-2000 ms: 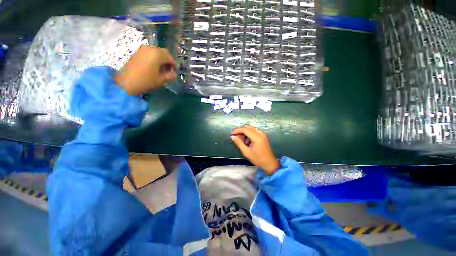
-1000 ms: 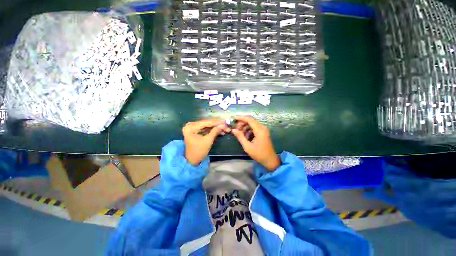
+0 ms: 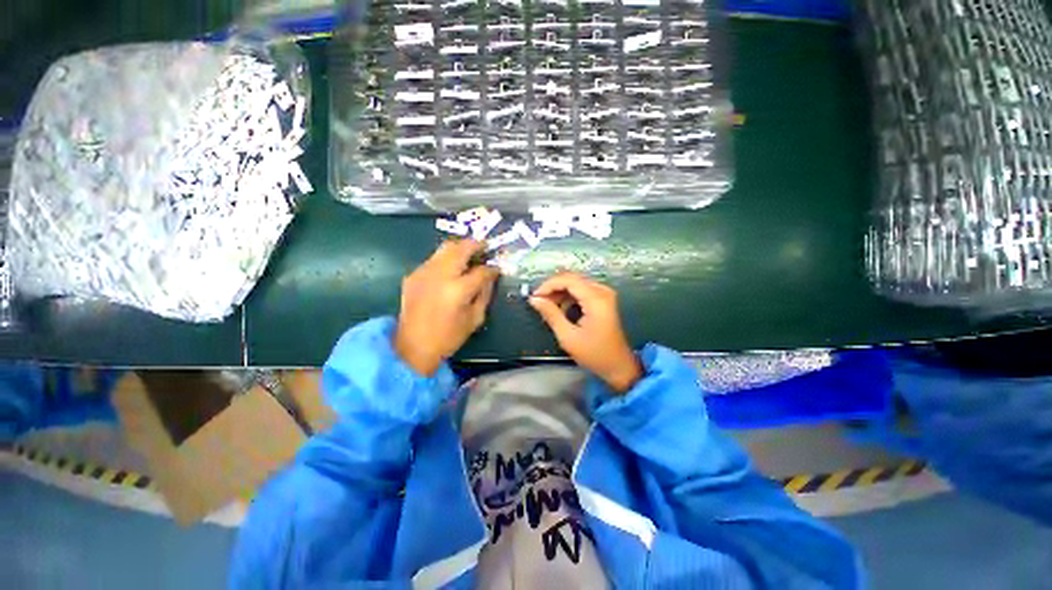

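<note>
Small flat white pieces (image 3: 591, 220) lie in a loose pile in front of the clear blister tray (image 3: 531, 194). My left hand (image 3: 444, 302) is at the near left edge of the pile, its fingertips beside or on a white piece; whether it grips one cannot be told. My right hand (image 3: 591, 331) is to the right and nearer me, thumb and finger pinched on a tiny light-and-dark component (image 3: 528, 292), mostly hidden. The tray's pockets hold rows of slim parts with white on them.
A large clear bag of white pieces (image 3: 121, 184) lies on the left of the green bench (image 3: 796, 242). A tall stack of filled trays (image 3: 963, 173) stands at the right. Below the bench are a blue bin (image 3: 808, 398) and an open cardboard box (image 3: 219, 449).
My left hand came from the bag to meet my right hand, then moved apart, forward and left to the pile. My right hand stays near its place. The view shifted slightly.
</note>
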